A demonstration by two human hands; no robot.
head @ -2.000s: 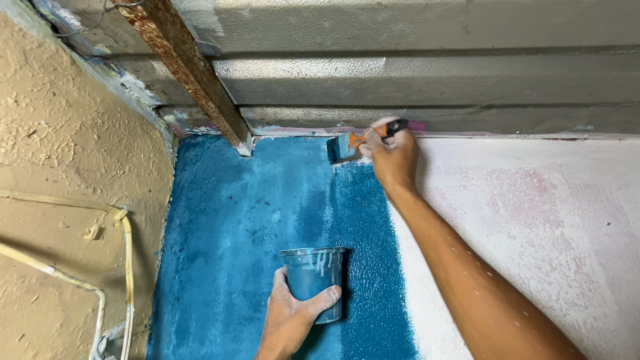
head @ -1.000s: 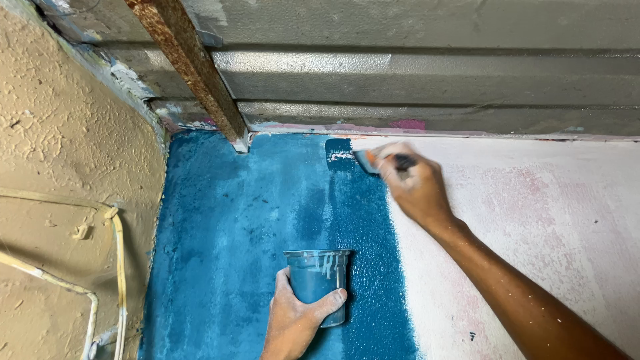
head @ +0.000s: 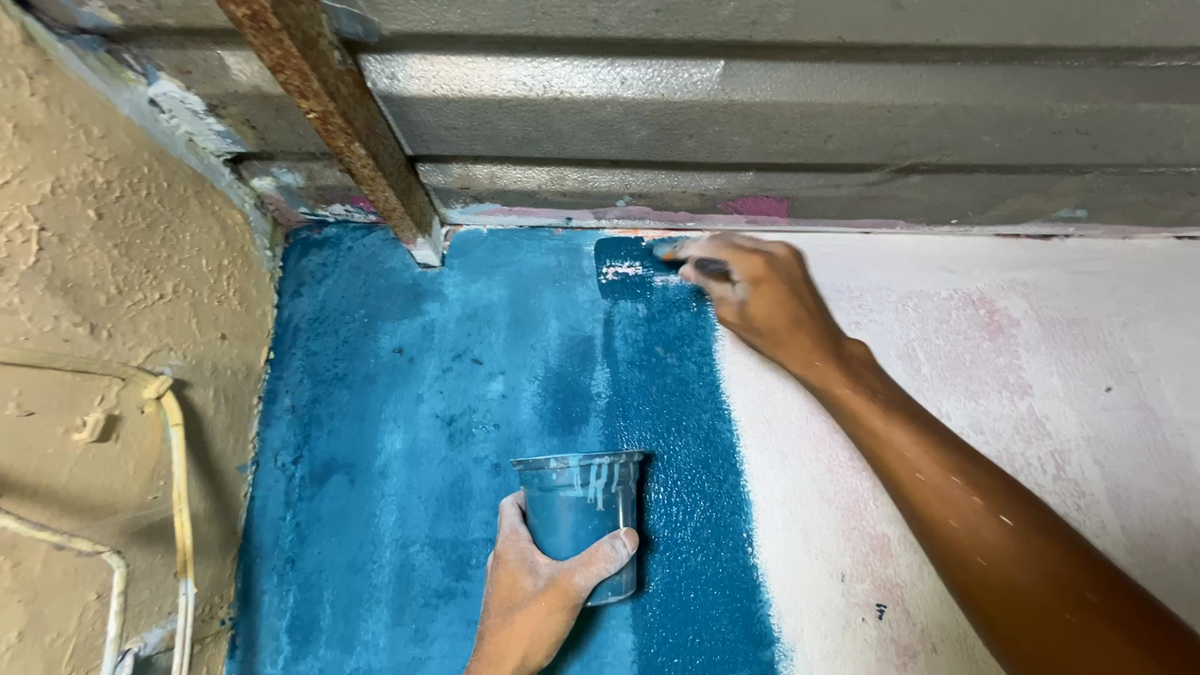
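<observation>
My left hand grips a blue plastic paint cup, upright, with pale drips running down from its rim. My right hand is closed around a paintbrush with an orange and black handle, near the top of the wall; its bristles are mostly hidden and blurred. Beside the brush, a patch of wet dark blue paint has white streaks showing through. Blue paint covers the wall on the left, darker and glossier toward its right edge, where white wall with faint pink blotches begins.
Grey corrugated metal sheeting runs above the wall's top edge. A rusty metal beam slants down to the blue wall. On the left, a rough beige wall carries painted-over cables.
My right hand has moved right along the top edge with the brush since two seconds ago. Dark blue paint with white streaks now shows where the brush was. My left hand still holds the cup.
</observation>
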